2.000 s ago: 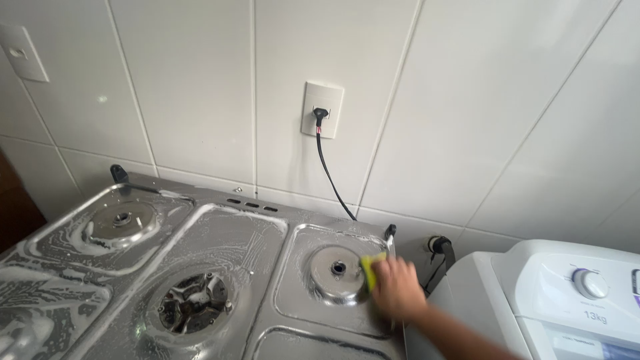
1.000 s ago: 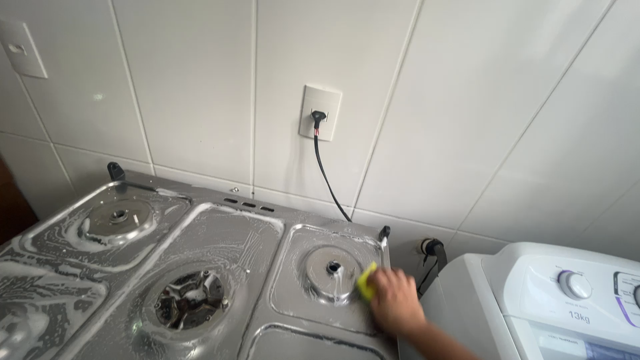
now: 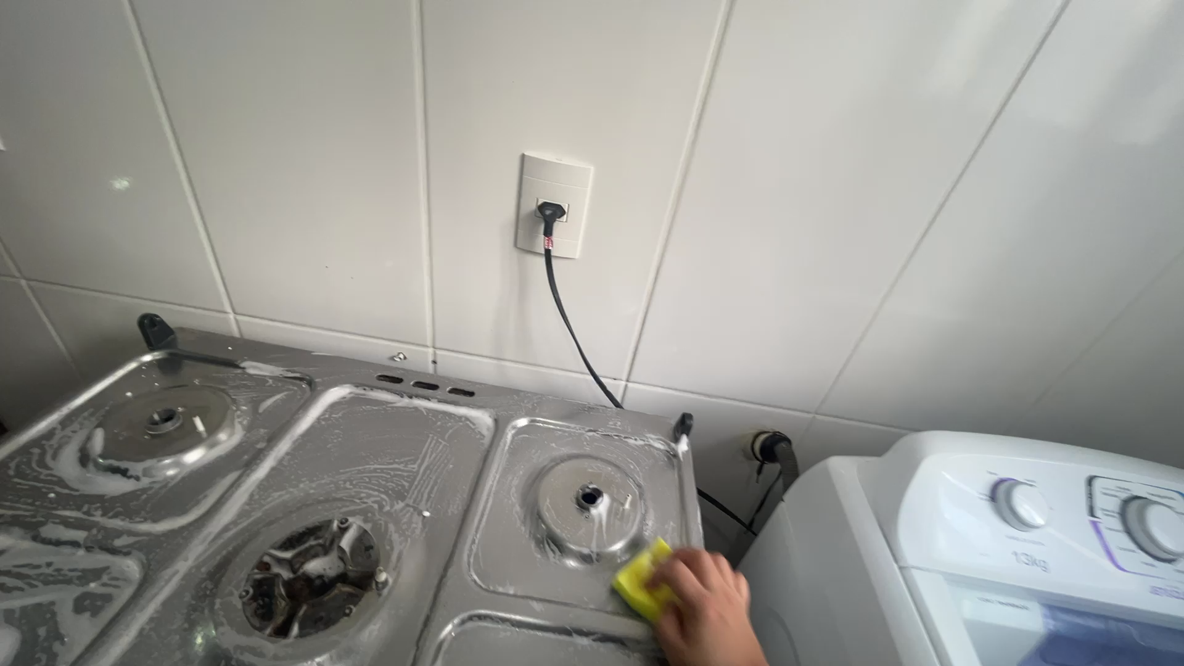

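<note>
My right hand (image 3: 708, 601) grips a yellow sponge (image 3: 643, 581) and presses it on the stainless steel stovetop (image 3: 546, 592), at the front right of the rear right burner base (image 3: 590, 507). Soap suds streak the metal, thickest around the rear left burner base (image 3: 165, 421) and along the raised rims. The central burner (image 3: 313, 578) is uncovered and shows a dark, stained inside. Part of the sponge is hidden under my fingers. My left hand is out of view.
A white washing machine (image 3: 832, 555) stands close at the stovetop's right. Behind rises a white tiled wall (image 3: 314, 185) with a power outlet (image 3: 555, 190); its black cord (image 3: 578, 338) drops behind the stove. Black hinge brackets (image 3: 683, 425) stick up at the rear corners.
My right hand has moved with the sponge from the right side of the rear right burner toward the front of its recess.
</note>
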